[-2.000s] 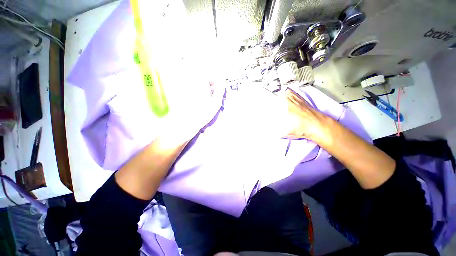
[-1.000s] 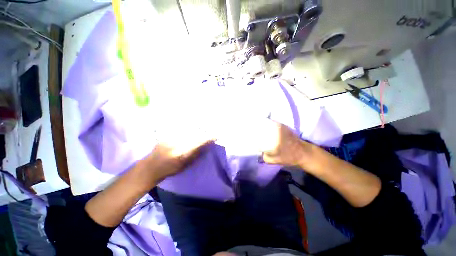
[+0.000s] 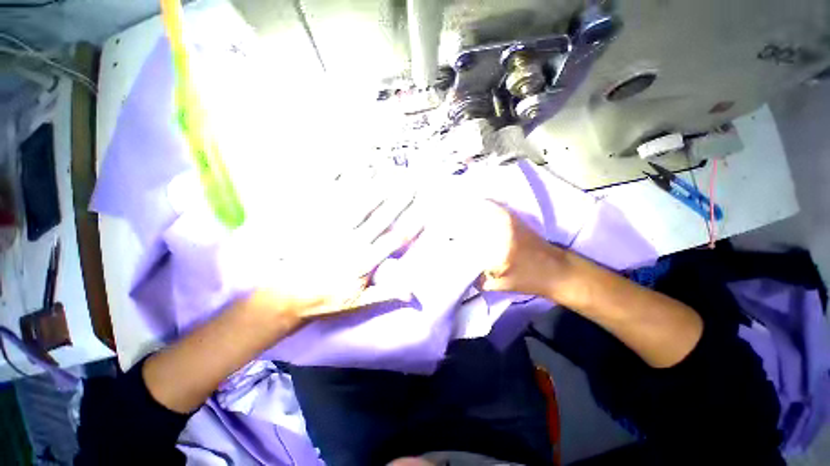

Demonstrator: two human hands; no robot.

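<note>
A lilac garment panel [image 3: 364, 344] lies over the machine table and hangs over its front edge; under the lamp it looks white. My left hand [image 3: 314, 287] lies on the cloth left of centre, its fingers largely lost in glare. My right hand [image 3: 519, 255] is shut on the cloth right of centre, with fingers bent and pointing left. The sewing machine head [image 3: 673, 55] stands behind, with its tension assembly [image 3: 523, 77] above the hands. The presser foot and needle are hidden in glare.
The yellow-green lamp arm [image 3: 205, 155] stands left of the hands. Blue thread snips [image 3: 687, 191] and a small white round part [image 3: 660, 146] lie right. A side table holds a black phone [image 3: 40, 182]. Crumpled lilac cloth [image 3: 250, 419] lies below left, more at right.
Both hands have come back from the needle area toward the table's front edge with the cloth. In the last second the cloth between them has folded differently, and the left fingers reach more forward.
</note>
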